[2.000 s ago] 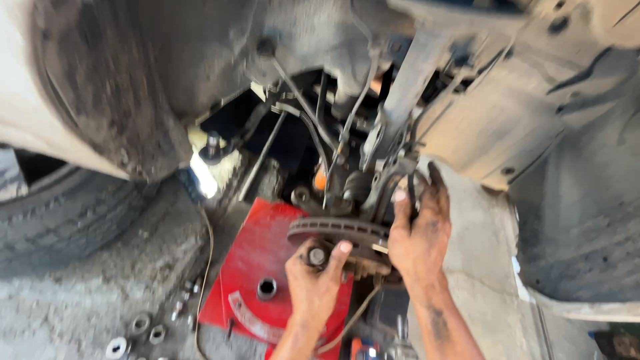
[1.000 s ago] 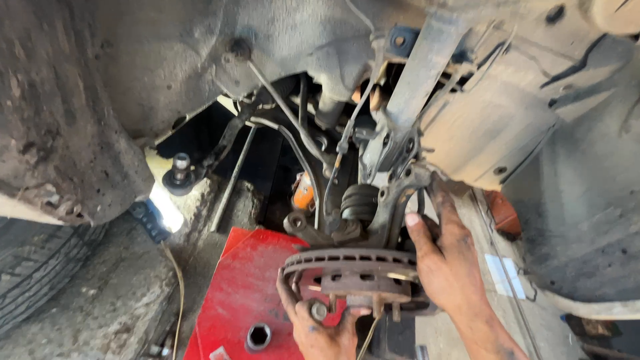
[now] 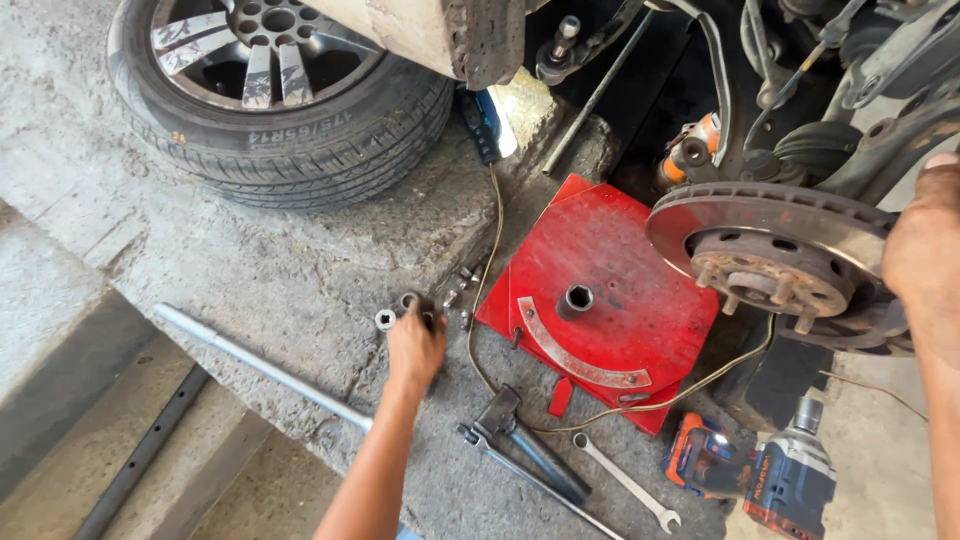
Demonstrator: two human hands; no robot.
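My left hand (image 3: 416, 341) reaches down to the concrete floor, its fingers over some sockets; whether it grips one is unclear. A bright socket (image 3: 385, 320) stands just left of it. At the right edge my right hand (image 3: 926, 232) rests against the knuckle side of the brake disc (image 3: 780, 217), partly out of frame; its grip is hidden. The rusty hub with wheel studs (image 3: 772, 277) faces me. Below the disc lies a red turning plate (image 3: 607, 262) with a black impact socket (image 3: 578, 300) upright on it.
A wheel with its tyre (image 3: 300, 157) lies at upper left. On the floor are a long steel bar (image 3: 262, 367), a hammer (image 3: 536, 450), a ratchet-type handle (image 3: 540, 480), a combination wrench (image 3: 630, 484), and a cordless impact wrench (image 3: 780, 465). A cable (image 3: 491, 277) runs past the plate. A floor edge drops at lower left.
My left hand has left the front of the brake disc and moved left to the sockets on the floor. My right hand stays by the knuckle. The view has swung left and down.
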